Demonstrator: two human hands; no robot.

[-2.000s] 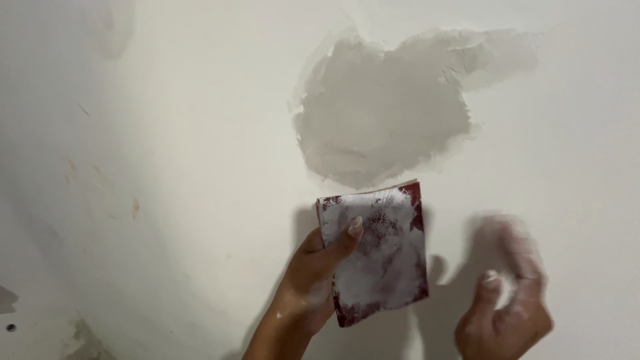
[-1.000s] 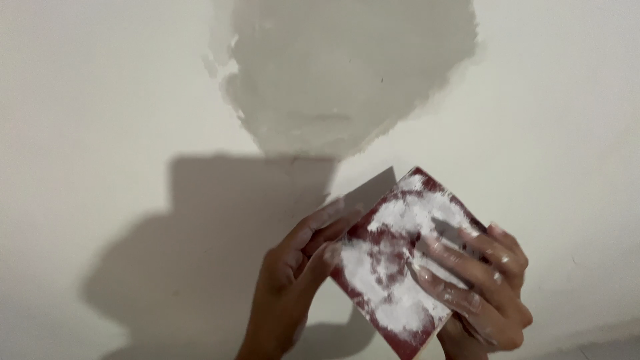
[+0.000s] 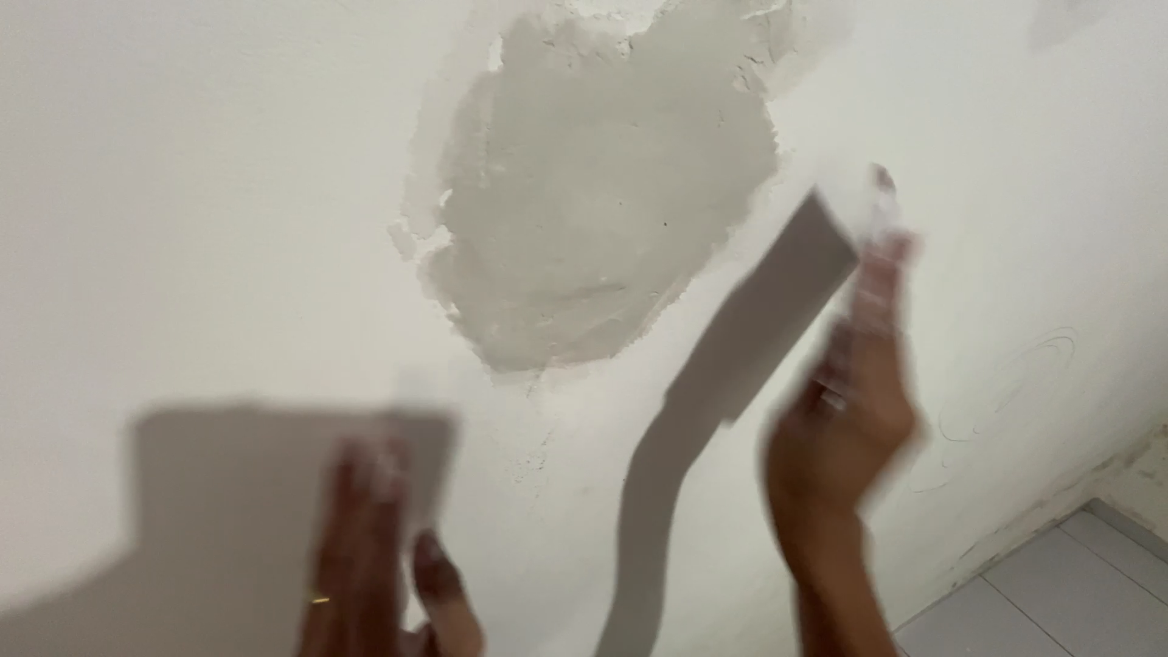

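Observation:
A grey patch of filler (image 3: 611, 201) with ragged, flaking edges marks the white wall (image 3: 274, 228). My right hand (image 3: 849, 383), blurred and dusted white, is raised to the right of the patch. A straight-edged shadow lies beside its fingers; no sanding sheet can be made out, and whether the hand holds one is unclear. My left hand (image 3: 383, 557), also blurred and wearing a thin gold ring, is low and left of centre. Its fingers point up, with the thumb apart and nothing visible between them.
A large squared shadow (image 3: 228, 493) falls on the wall at lower left. Grey floor tiles (image 3: 1040, 584) meet the wall's scuffed foot at lower right. Faint curved pencil-like lines (image 3: 1004, 392) show on the wall at right.
The dusty dark-red sanding sheet, held in my left hand and then between both hands, is no longer plainly visible. My hands have moved apart, the right one higher.

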